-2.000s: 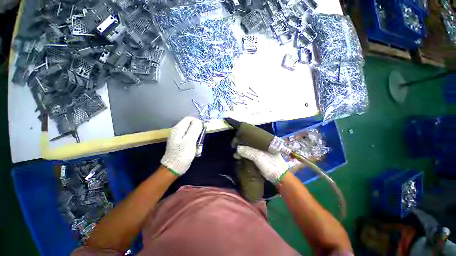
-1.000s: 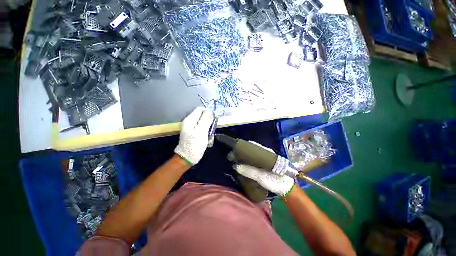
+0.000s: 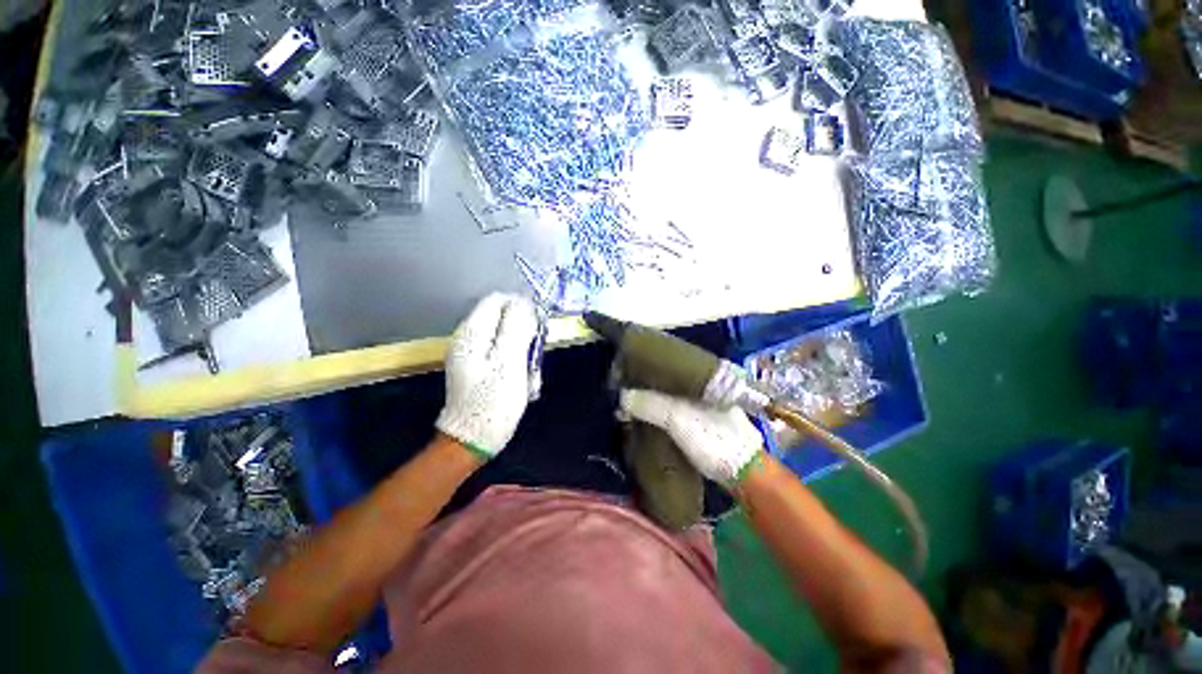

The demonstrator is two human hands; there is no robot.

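My left hand (image 3: 492,373), in a white knitted glove, holds a small dark metal bracket (image 3: 538,345) on edge at the table's near edge; the fingers hide most of it. My right hand (image 3: 699,432), in the same kind of glove, grips the olive-green air tool (image 3: 670,366) below the table edge. The tool's dark nose points up and left, a little right of the bracket and apart from it. Shiny thin pins (image 3: 560,119) lie in a pile mid-table. A heap of dark grey brackets (image 3: 237,145) lies on the left.
The yellow strip (image 3: 303,373) runs along the near edge. Clear plastic bags of pins (image 3: 919,171) lie at the right end. A blue left bin (image 3: 99,540) holds grey parts; a blue right bin (image 3: 900,375) holds clear bags. The hose (image 3: 857,464) trails right. More brackets (image 3: 758,53) lie top right.
The tool's nose was close against the bracket in my left hand a second ago; now it is apart, up and to the right. My left hand has shifted slightly left in the picture.
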